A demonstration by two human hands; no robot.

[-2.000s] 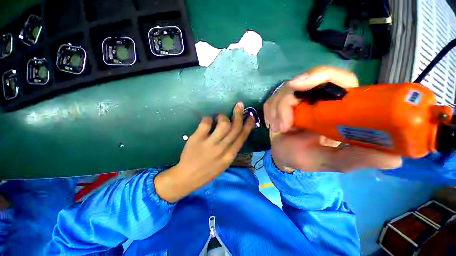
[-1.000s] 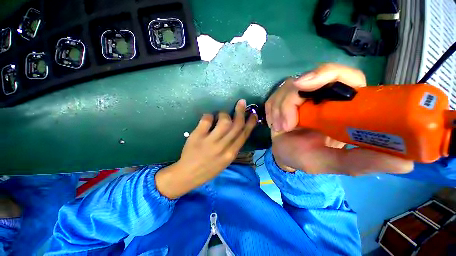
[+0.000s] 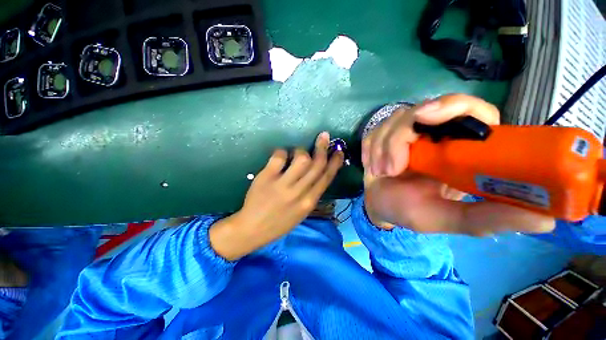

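My left hand (image 3: 282, 192) rests palm down on the green mat, its fingertips holding a watch case assembly (image 3: 339, 149) by its left side. The case is small and dark with a shiny rim, partly covered by the fingers. My right hand (image 3: 425, 172) grips the bright orange electric screwdriver (image 3: 515, 163), which lies nearly level with its tail to the right. The screwdriver's tip is hidden by my right fingers or too small to see. Part of a round screw dish (image 3: 385, 116) with a grainy surface shows behind my right hand.
A black foam tray (image 3: 193, 83) holds several watch cases at the upper left. A white scrap (image 3: 342, 52) lies beside it. A coiled black strap (image 3: 475, 50) and white slotted trays (image 3: 578, 56) are at the upper right. A small white dot (image 3: 250, 176) lies on the mat.
The screwdriver and my right hand have shifted slightly right and down, showing more of the dish. My left hand still holds the case in almost the same place.
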